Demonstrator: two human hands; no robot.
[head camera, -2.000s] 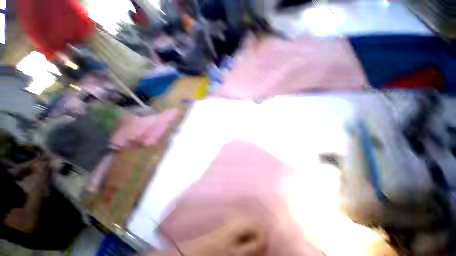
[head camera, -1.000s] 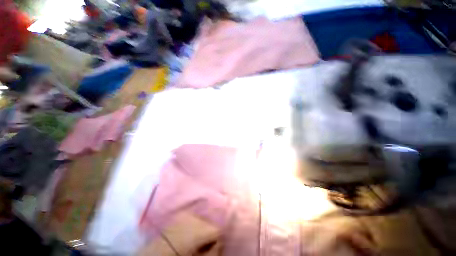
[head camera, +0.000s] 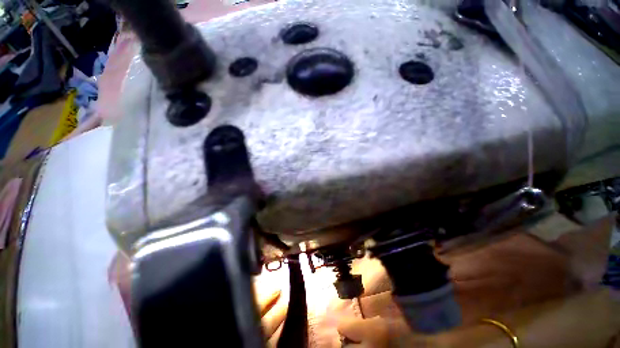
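Note:
The scuffed white sewing machine head (head camera: 367, 136) fills most of the view. A dark shiny guard (head camera: 183, 292) at its front end covers part of the work. Garment cloth (head camera: 489, 268), orange-brown under the lamp, lies below and right of the head. My left hand (head camera: 272, 311) shows only as fingers in the lamp glare beside the guard. My right hand (head camera: 408, 332) lies low on the cloth, cut off by the bottom edge, with a yellow metal band near it. Whether either hand pinches the cloth cannot be told. The needle point is lost in glare.
A grey stubby knob (head camera: 428, 306) hangs below the head, just above my right hand. A grey post (head camera: 180, 54) rises at the head's upper left. The white table (head camera: 71, 238) shows at left, with the brown side board (head camera: 41, 139) beyond it.
The view has swung right and closer to the machine, so the head now hides most of the table and pink cloth. The hands show lower and right of the guard.

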